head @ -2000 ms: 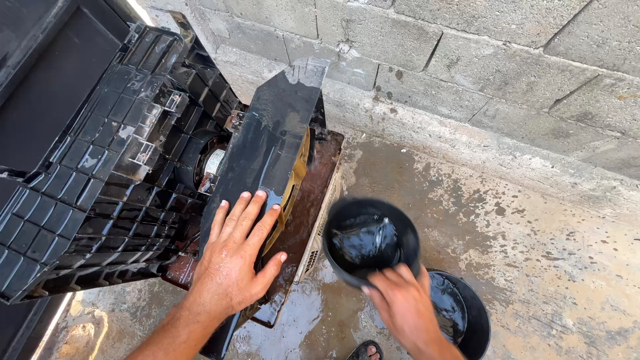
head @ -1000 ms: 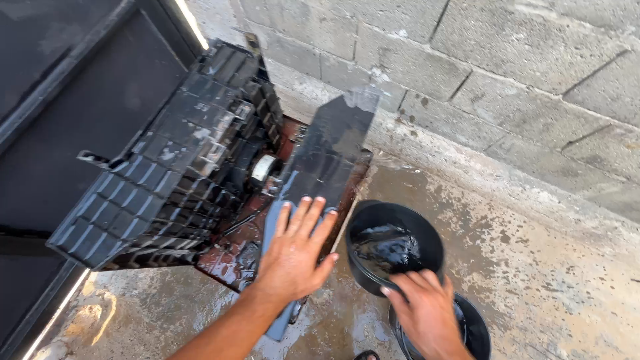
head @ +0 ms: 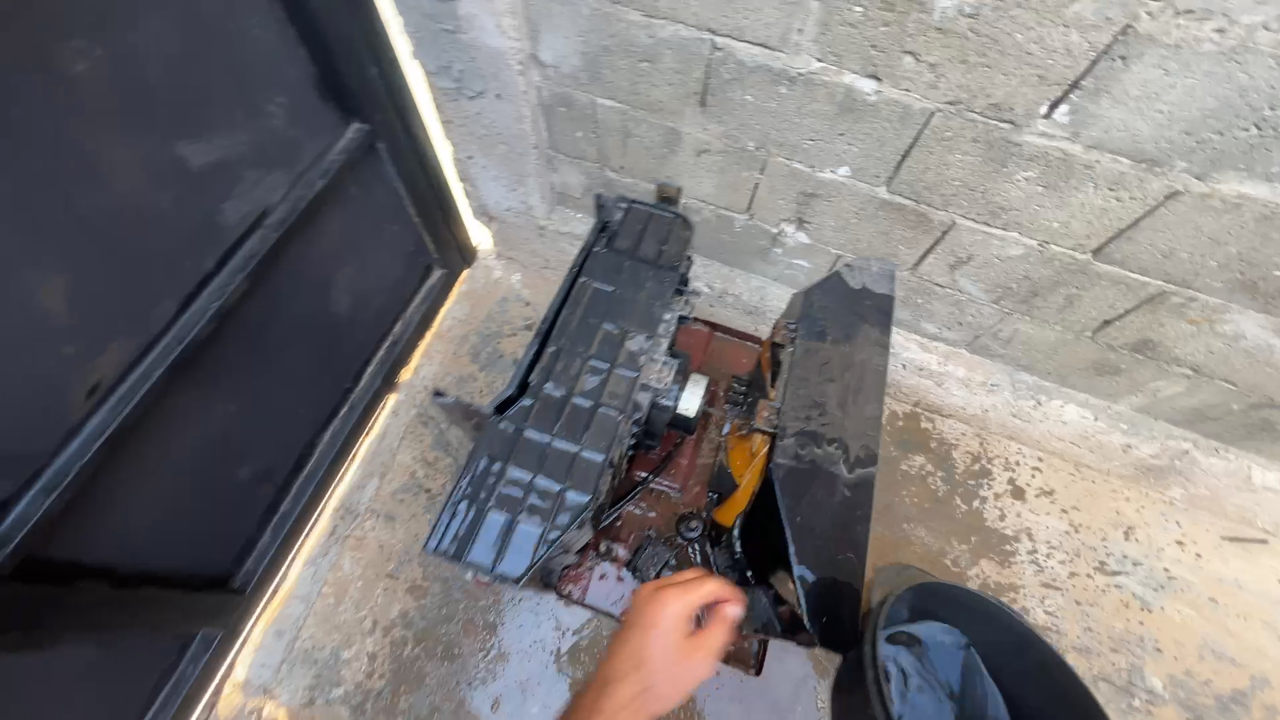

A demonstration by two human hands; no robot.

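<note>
My left hand [head: 665,635], blurred and with curled fingers, is at the near edge of a wet machine part; whether it holds anything is unclear. Just beyond it lie dark mechanical parts on a reddish-brown metal base [head: 690,465]. A black ribbed plastic housing [head: 570,420] leans on the left side of this base. On the right side stands a smooth black panel [head: 835,450], with a yellow part [head: 743,470] beside its inner face. A black bucket [head: 875,650] holding water is at the bottom right. My right hand is out of view.
A grey block wall [head: 1000,200] runs behind the parts. To the left stands a dark metal door [head: 190,250] with a raised bar and light along its edge. The concrete floor [head: 1050,500] is wet and stained.
My left hand has come off the black panel and its fingers have curled. My right hand, earlier gripping a black bucket's rim, has left the view. The view has shifted left.
</note>
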